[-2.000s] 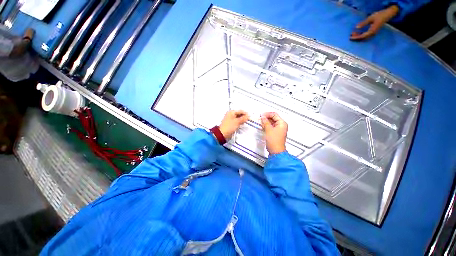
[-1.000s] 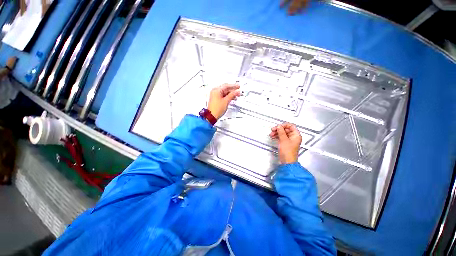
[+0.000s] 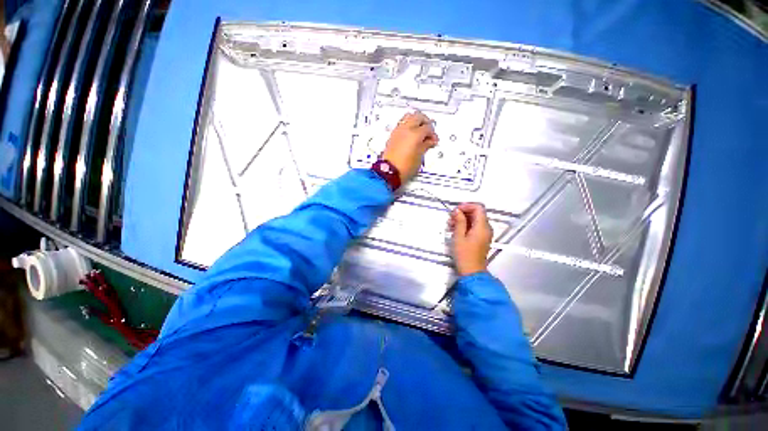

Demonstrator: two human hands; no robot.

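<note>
The silver back panel (image 3: 539, 202) lies in front of me, with pressed ribs and a dark edge. My left hand (image 3: 413, 139), with a dark red strap at the wrist, is over the stamped plate area near the panel's upper middle, fingers bent together. What its fingertips hold cannot be told. My right hand (image 3: 470, 231) is lower and to the right over the panel, thumb and fingertips pinched together on a thin dark wire lead (image 3: 436, 199). The lead runs up and left from the fingertips toward my left wrist. Its other end is hard to see.
The blue pad (image 3: 160, 151) lies under the panel. Metal conveyor rollers (image 3: 80, 118) are at the left. A white cylindrical roll (image 3: 52, 271) and red wires (image 3: 114, 313) sit on the green surface at lower left, beside clear ridged trays (image 3: 72, 358).
My left hand has moved up and right over the stamped plate area. My right hand stays pinched over the panel's lower middle. The view has turned, and the other person's hand has left the picture.
</note>
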